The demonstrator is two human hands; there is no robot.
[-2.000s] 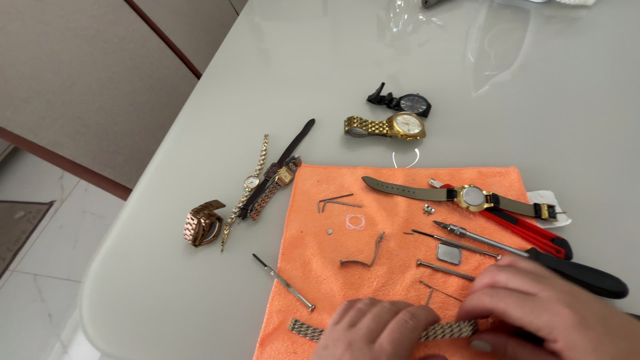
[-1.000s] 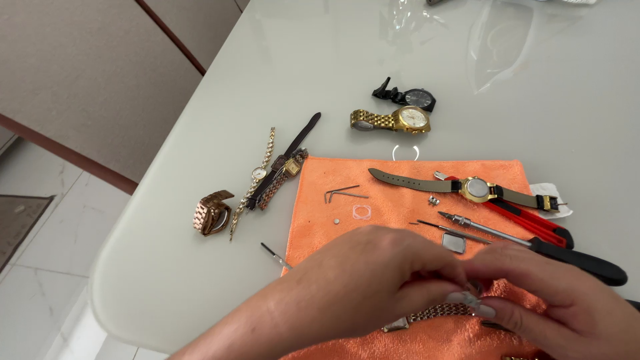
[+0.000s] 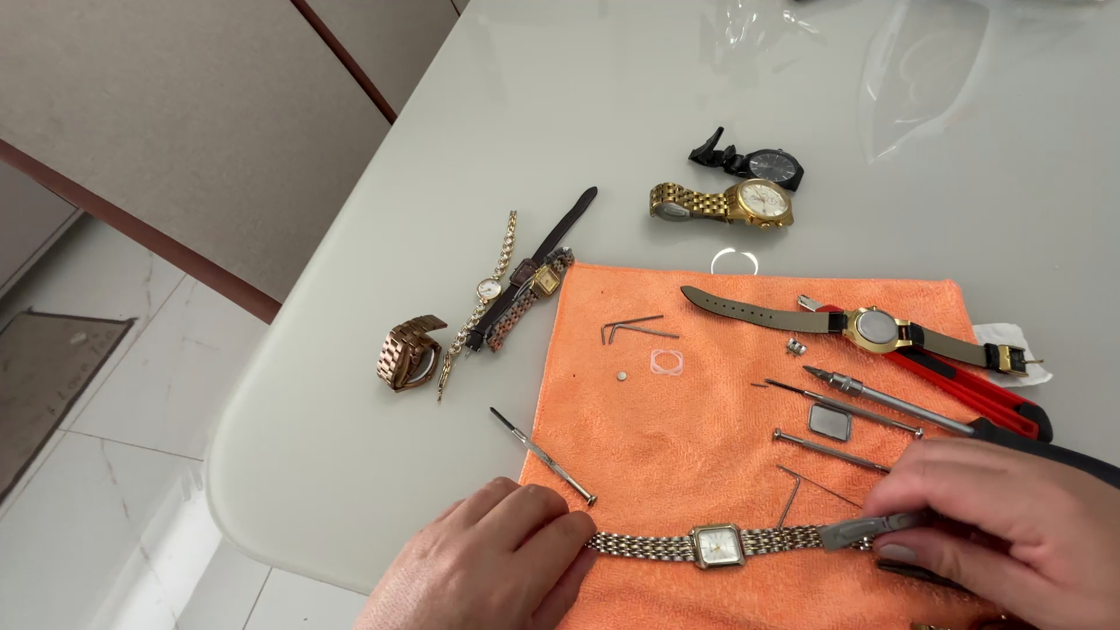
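Note:
A square-faced watch [image 3: 718,546] with a two-tone metal bracelet lies face up and stretched out on the orange cloth [image 3: 665,455]. My left hand [image 3: 490,560] has its fingertips on the bracelet's left end. At the other end my right hand [image 3: 989,525] pinches the bracelet's grey metal clasp [image 3: 862,530] between thumb and fingers. Just above the bracelet lie a thin hex key [image 3: 790,499] and a fine pin. A small screwdriver [image 3: 544,457] rests near my left hand, across the cloth's edge. More precision screwdrivers [image 3: 831,451] and a square watch case back [image 3: 829,422] lie near my right hand.
A leather-strap watch [image 3: 875,328] lies face down over a red utility knife [image 3: 971,394]. Beside it is a black-handled screwdriver [image 3: 910,407]. Past the cloth stand a gold watch [image 3: 763,201] and a black watch [image 3: 773,166]. Several other watches [image 3: 488,290] lie left, near the table's rounded edge [image 3: 219,455].
My hands, close together a second ago, have moved apart. The watch now shows its face between them, and the small screwdriver at the left is uncovered again.

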